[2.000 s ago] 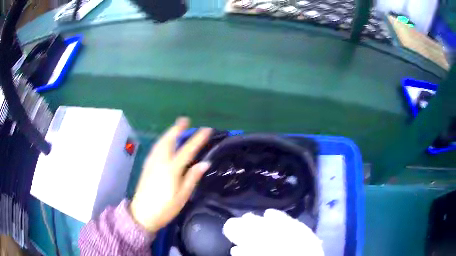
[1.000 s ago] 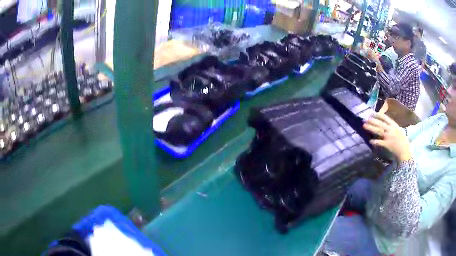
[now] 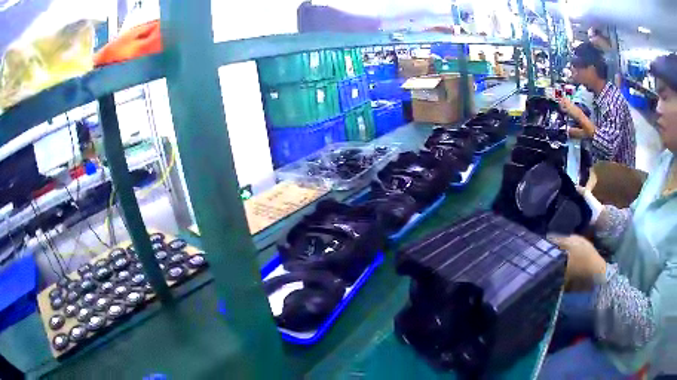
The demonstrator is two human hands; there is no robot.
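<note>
Neither of my hands is in the picture. A long ribbed block of nested black blister trays (image 3: pixel 482 267) lies on the teal bench (image 3: pixel 364 352) at the lower right. Left of it, on the green belt, a blue tote (image 3: pixel 315 335) holds a glossy black insert tray (image 3: pixel 330 241) with a rounded black part at its near end and a white sheet under it. More blue totes with black insert trays stand in a row behind it.
A green upright (image 3: pixel 223 185) stands close in front. Small round parts lie in rows on a tan board (image 3: pixel 111 297) at left. A coworker (image 3: pixel 631 297) sits at right, hands by the black trays; another person (image 3: pixel 612 119) is beyond. Green and blue crates (image 3: pixel 304 104) stand behind.
The view has swung right and up, away from the blue tote where both my hands were. The coworker's hands have moved, and a black tray now stands upright behind the nested block.
</note>
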